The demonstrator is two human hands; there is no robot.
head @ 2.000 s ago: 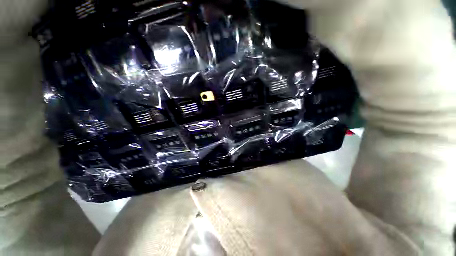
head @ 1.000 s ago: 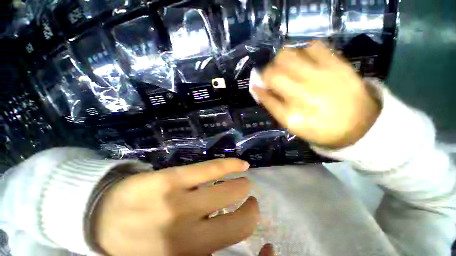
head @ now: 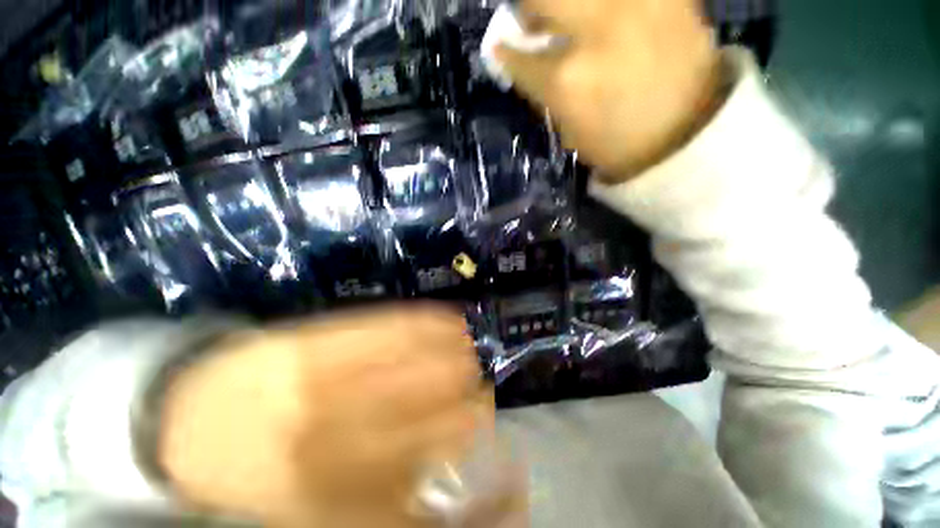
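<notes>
Black units with small white print lie in rows under crinkled, shiny clear film. One unit bears a small yellow sticker. My right hand is at the top, over the far rows, and pinches a small white wipe in its fingertips. My left hand is blurred at the bottom, in front of the near left units. A small whitish patch shows at its fingers; I cannot tell whether it holds anything.
A darker black stack stands at the left edge. Green mat shows at the upper right. Pale clothing is below the units' near edge. Part of a person's skin and pale blue clothing show at the right edge.
My right hand has moved up and away with the white wipe. My left hand is lower and more blurred. The units sit differently in view, with more far rows showing.
</notes>
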